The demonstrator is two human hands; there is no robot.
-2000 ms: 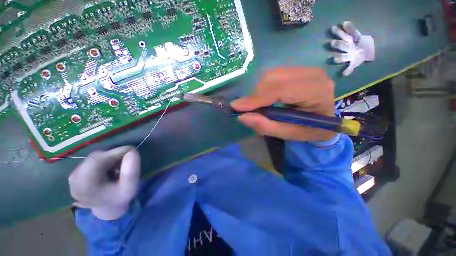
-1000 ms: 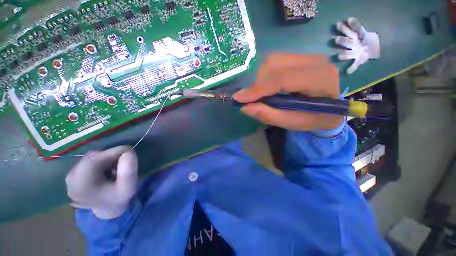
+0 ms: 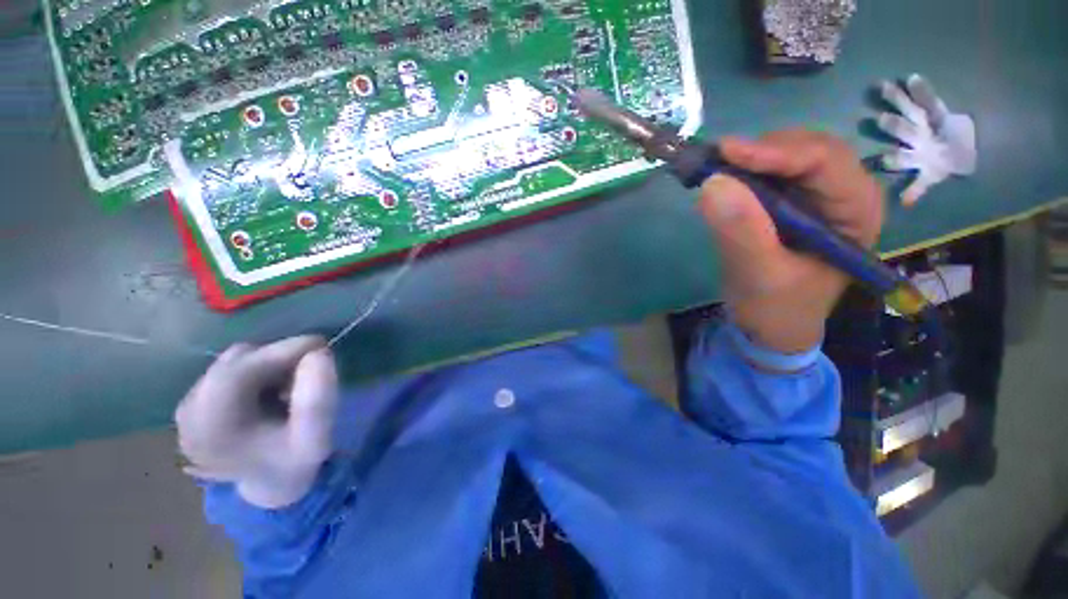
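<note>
The green circuit board (image 3: 469, 176) lies solder side up on a red carrier (image 3: 206, 267), whose edge shows at the left corner. My bare right hand (image 3: 796, 211) holds the soldering iron (image 3: 808, 226) like a pen, its tip over the right part of the board; contact with it cannot be told. My gloved left hand (image 3: 264, 415) is closed on the solder wire (image 3: 377, 302), in front of the board. The wire's free end is near the board's front edge, away from the iron tip, and its other end trails left.
The green mat (image 3: 562, 281) lies under the board. A tip cleaner (image 3: 808, 29) with grainy filling is at the upper right. A spare white glove (image 3: 931, 140) lies at the right. A dark rack of electronic units (image 3: 937, 363) stands below the bench at right.
The iron tip has moved from the board's front edge up and right over the board, away from the wire. The board shows further right in view. My left hand still grips the wire.
</note>
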